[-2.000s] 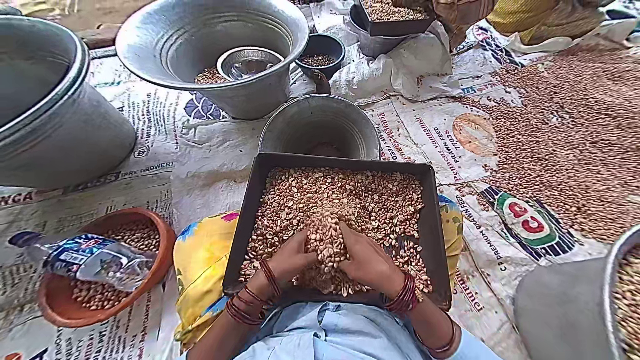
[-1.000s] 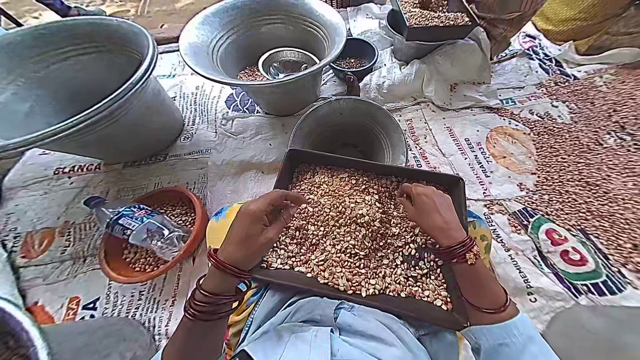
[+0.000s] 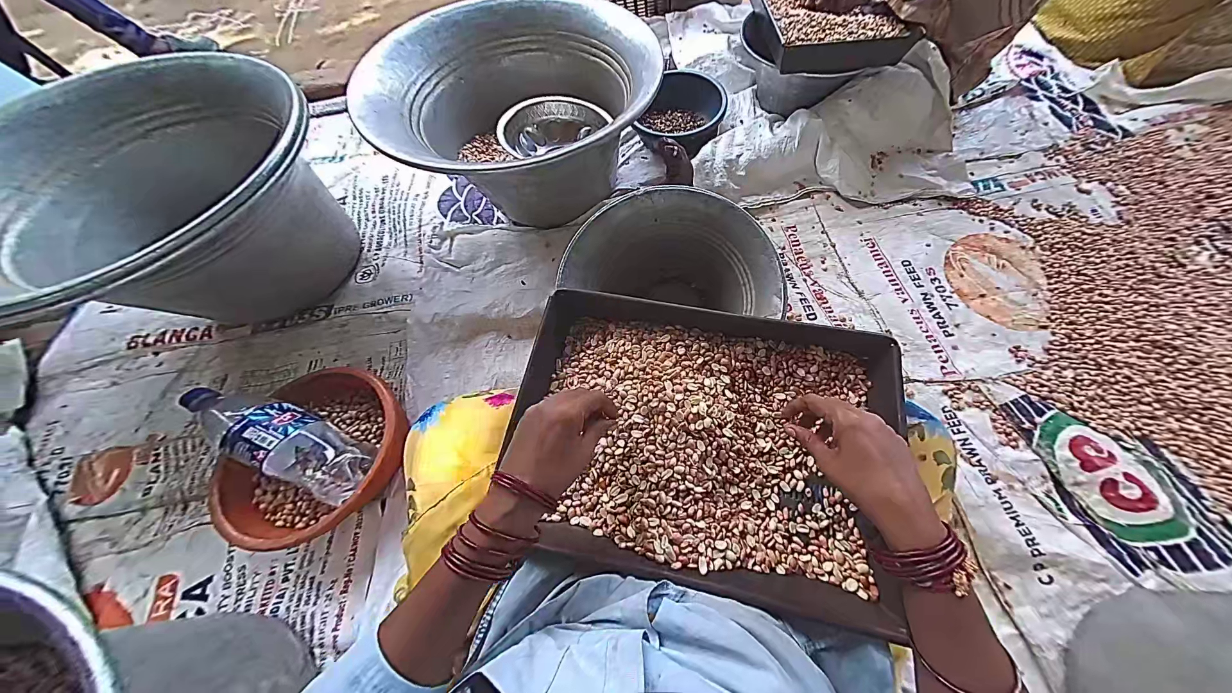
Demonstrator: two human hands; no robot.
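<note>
A dark rectangular tray (image 3: 890,371) lies across my lap, spread with shelled nuts or beans (image 3: 693,433), pale and reddish brown. My left hand (image 3: 568,433) is over the tray's left side, its fingers bent and the tips close together at the edge of the nuts. On the right side my right hand (image 3: 847,448) hovers over the nuts, thumb and fingers curled and a little apart. Whether either hand pinches a nut cannot be told. Dark red bangles circle both wrists. Just beyond the tray stands a metal pot (image 3: 674,250).
An orange clay bowl (image 3: 390,433) holds nuts and a plastic bottle (image 3: 289,443) at the left. Large metal basins (image 3: 327,231) and a wide-rimmed one (image 3: 568,178) stand behind. Nuts (image 3: 1145,318) cover the printed sacks at the right. Another filled tray (image 3: 847,48) is at the back.
Two seconds ago both hands were together, scooping a heap of nuts at the tray's middle. They have since parted to its two sides, and the nuts lie spread out.
</note>
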